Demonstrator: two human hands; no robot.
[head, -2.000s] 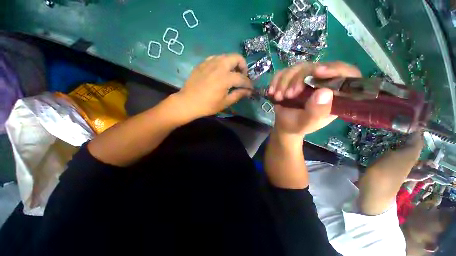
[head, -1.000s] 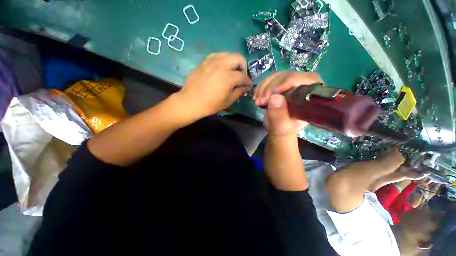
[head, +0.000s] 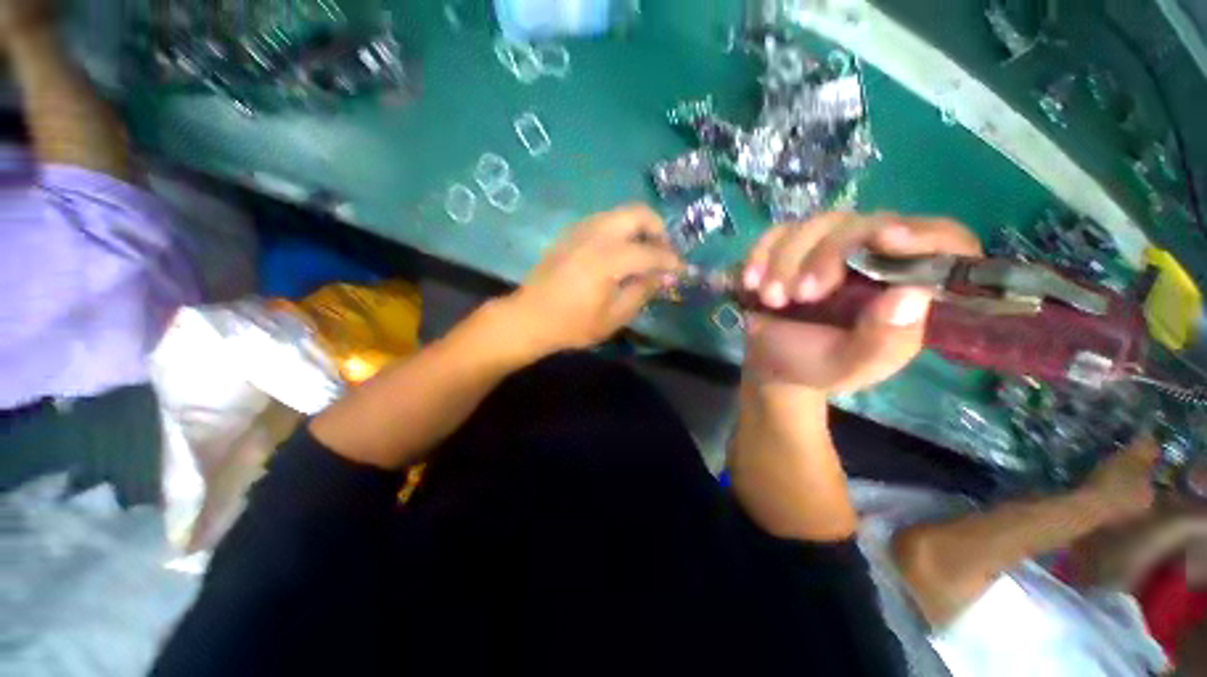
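Note:
My right hand [head: 841,298] is closed around the dark red electric screwdriver [head: 1026,331], whose nose points left towards my left hand [head: 602,278]. The fingers of my left hand pinch a small circuit board assembly [head: 670,279], mostly hidden in them. The screwdriver's thin tip is at or close to this piece; blur hides whether they touch. A heap of board assemblies [head: 807,132], silver and black, lies on the green bench beyond my hands, with loose pieces at its near left side.
Pale rectangular rings [head: 532,131] lie on the bench [head: 397,159] at left. Another heap [head: 285,60] is at upper left, beside a person in purple [head: 93,271]. A neighbour's arm [head: 1032,529], a heap and a yellow box [head: 1171,302] are at right. A pale rail [head: 980,119] crosses beyond.
The view has shifted left, bringing in the purple-clad person and the upper left heap. The screwdriver's body has turned, showing its lever. My left hand keeps its pinch.

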